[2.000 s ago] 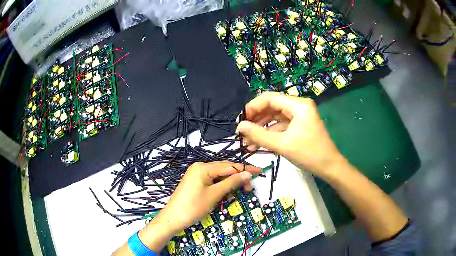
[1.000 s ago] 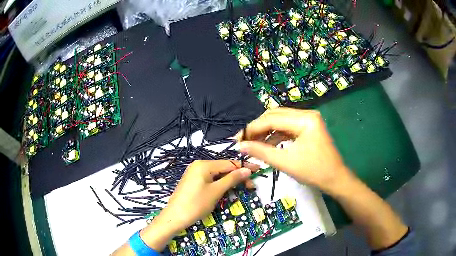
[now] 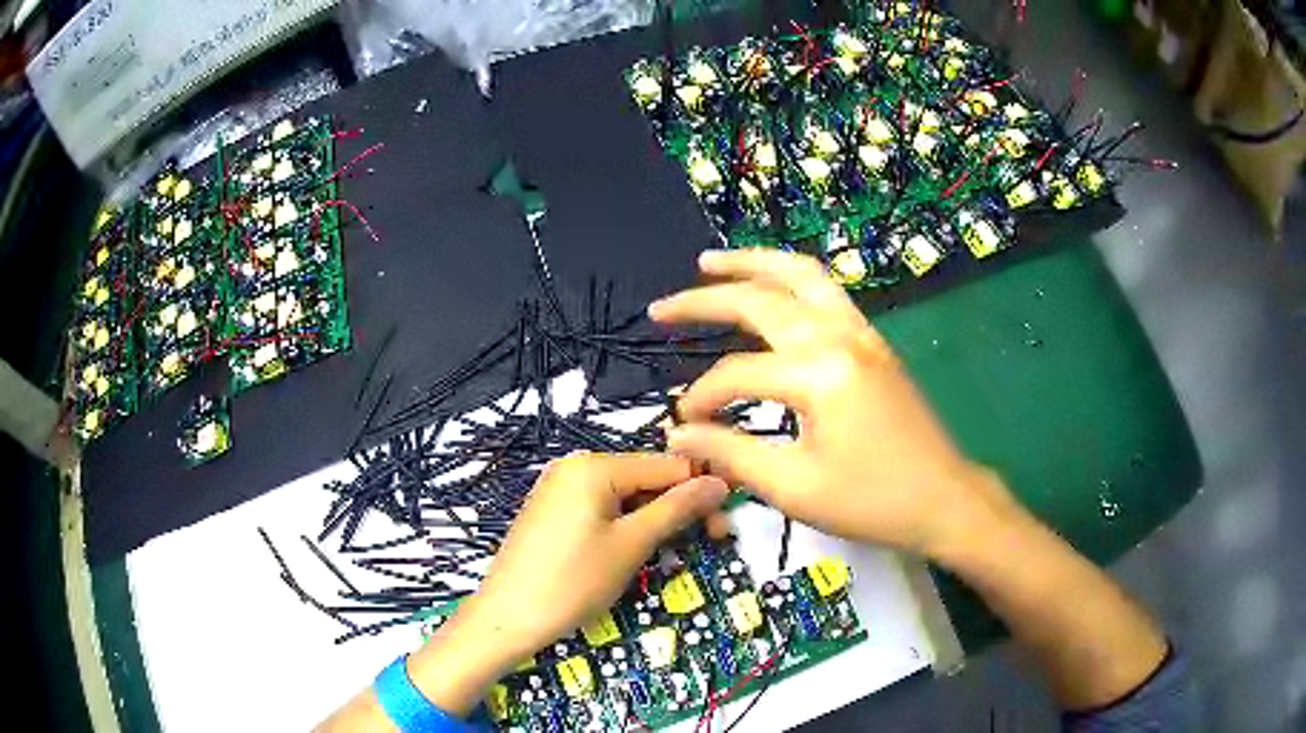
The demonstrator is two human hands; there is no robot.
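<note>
The green circuit board panel (image 3: 659,644), crowded with yellow-topped blocks, lies on the white sheet at the lower middle. My left hand (image 3: 595,537) is over its upper edge, thumb and forefinger pinched on a thin dark lead, mostly hidden by the fingers. My right hand (image 3: 824,408) is just above and right, its thumb and forefinger tips close together beside the left fingertips and its other fingers spread. What the right tips hold, if anything, cannot be told. Black sleeves (image 3: 430,480) lie in a loose pile left of and behind my hands.
More board panels stand at the left (image 3: 279,265) and the back right (image 3: 859,136) on black mat (image 3: 430,229). A single board (image 3: 205,430) lies near the left panels. Clear plastic bags (image 3: 487,29) and a printed white box (image 3: 172,65) are behind.
My right hand has come down and closer to my left fingertips, and its outer fingers have spread. The dark piece seen upright at its fingertips no longer shows. My left hand has barely moved.
</note>
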